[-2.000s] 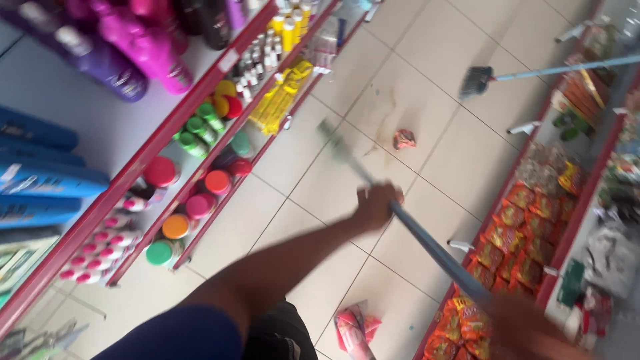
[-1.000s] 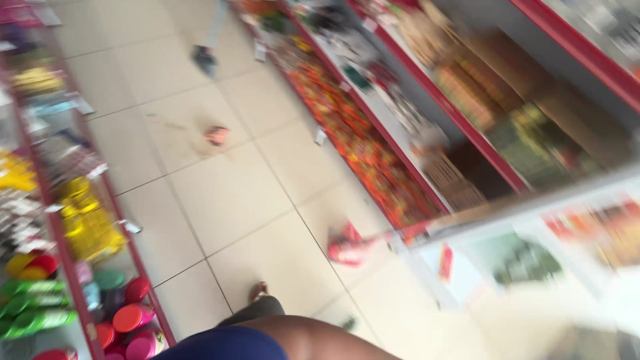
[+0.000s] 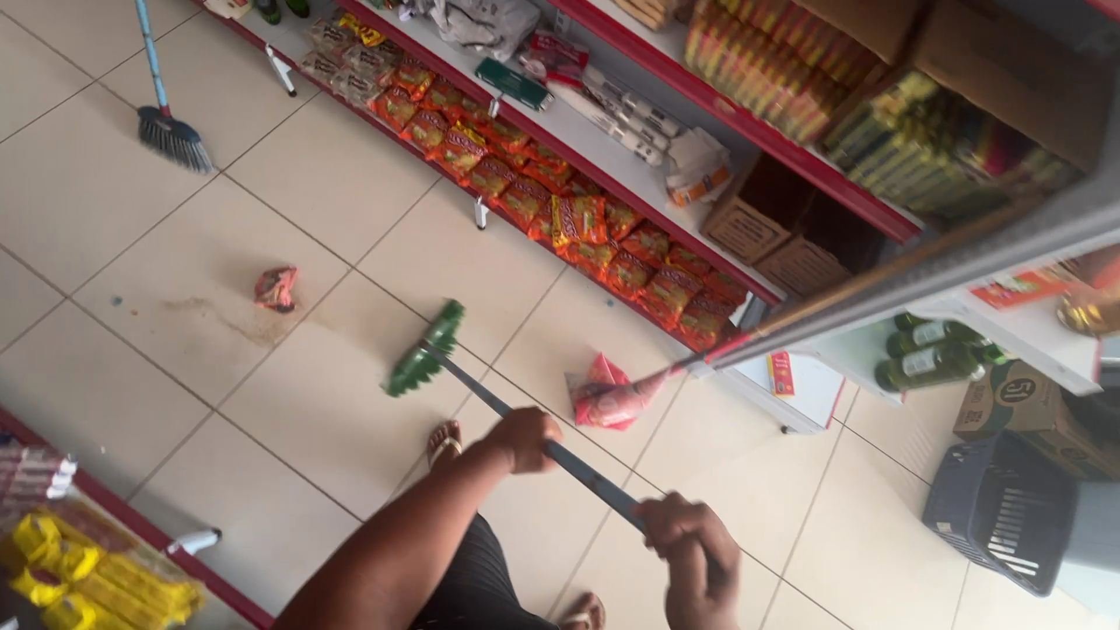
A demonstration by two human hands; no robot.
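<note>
My left hand (image 3: 525, 440) is closed around the blue-grey handle of a broom (image 3: 499, 402), about midway along what shows. Nearer the handle's upper end, my right hand (image 3: 693, 547) also grips it. The green broom head (image 3: 425, 348) is low over or on the tiled floor; contact cannot be told. Left of the head lies a crumpled pink-red wrapper or cloth (image 3: 276, 289), beside a brownish smear (image 3: 249, 328) on the tiles. To the right, a pink-red bag or cloth (image 3: 610, 394) lies at the lower end of a long pole.
Shelves with orange snack packets (image 3: 525, 197) run along the upper right. A second broom (image 3: 172, 138) stands upper left. Yellow packages (image 3: 96, 569) fill a shelf at lower left. A dark blue basket (image 3: 1002, 512) and green bottles (image 3: 936, 363) are at right. My sandalled feet (image 3: 444, 442) are below.
The view has swung considerably. Both hands and the broom are now in view; one second ago neither hand nor the broom showed clearly. Two seconds ago the left hand was on the handle too.
</note>
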